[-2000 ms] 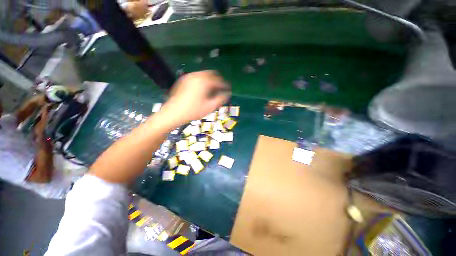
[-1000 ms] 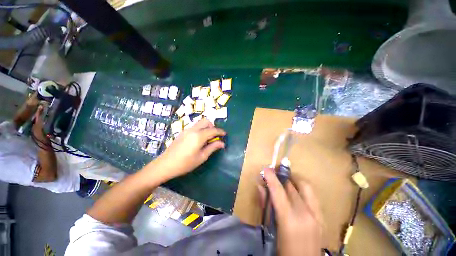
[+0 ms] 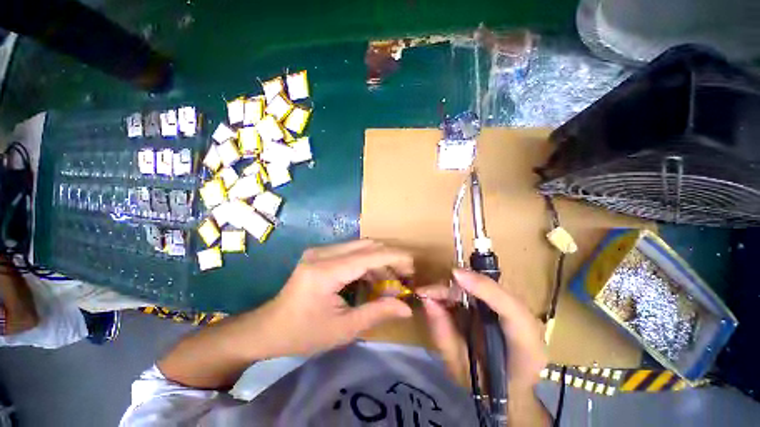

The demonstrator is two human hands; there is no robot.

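My left hand (image 3: 346, 288) holds a yellow-edged battery cell (image 3: 387, 288) between thumb and fingers over the near left edge of the cardboard work pad (image 3: 408, 208). My right hand (image 3: 500, 334) holds a black-handled soldering iron (image 3: 487, 308), its tip pointing away from me. A thin bent solder feed tube (image 3: 457, 225) runs beside the iron. My right fingertips are close to the cell; whether they touch it or its leads is unclear. Loose silver-white cells (image 3: 249, 140) lie piled on the green mat (image 3: 333, 117). A bagged part (image 3: 456, 153) lies at the cardboard's far edge.
A clear blister tray (image 3: 92, 200) holding rows of units lies left of the pile. A black fan (image 3: 667, 142) stands at right, beside a blue-yellow box of silvery scrap (image 3: 654, 300). A cable with a cream connector (image 3: 562, 240) crosses the cardboard. Another person's arm shows at far left.
My left hand has moved from the cell pile to the cardboard with a cell. My right hand, with the iron, is now close beside it. The view has shifted to the right.
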